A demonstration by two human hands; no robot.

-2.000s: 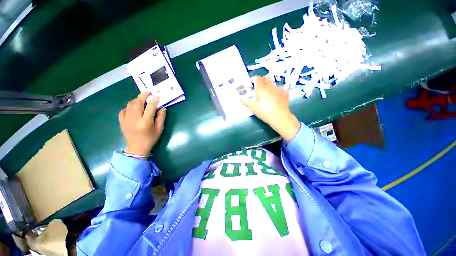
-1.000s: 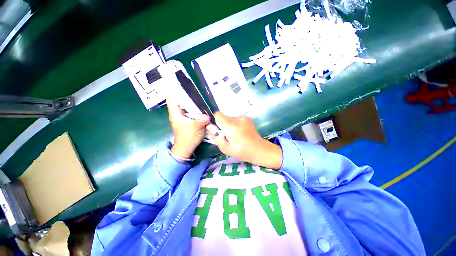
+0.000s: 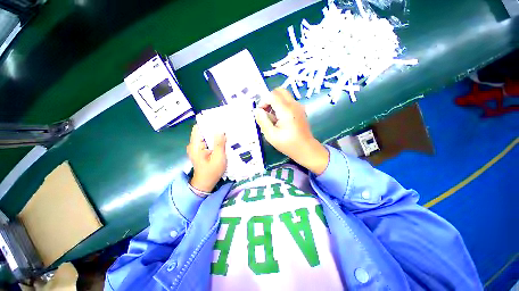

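A white retail box (image 3: 230,136) with small dark marks is held near the chest. My left hand (image 3: 208,156) grips its left side. My right hand (image 3: 284,122) is at its upper right edge, with thumb and fingertips together; whether they pinch the box or a small piece cannot be told. Another white box (image 3: 242,74) lies on the green belt just behind, partly covered by the held box. A stack of boxes with a black square picture (image 3: 159,94) lies to the left. A tangled heap of white strips (image 3: 347,51) lies on the right.
The green belt (image 3: 136,165) has a pale metal rail (image 3: 210,45) behind. Clear plastic lies behind the strips. A brown cardboard sheet (image 3: 61,213) lies far left. An open brown carton (image 3: 404,133) with a small white printed box (image 3: 367,142) sits below the belt edge at right.
The held box was tilted with its dark side showing and now shows its white face. My right hand has moved up to its upper right edge. My left hand still holds it.
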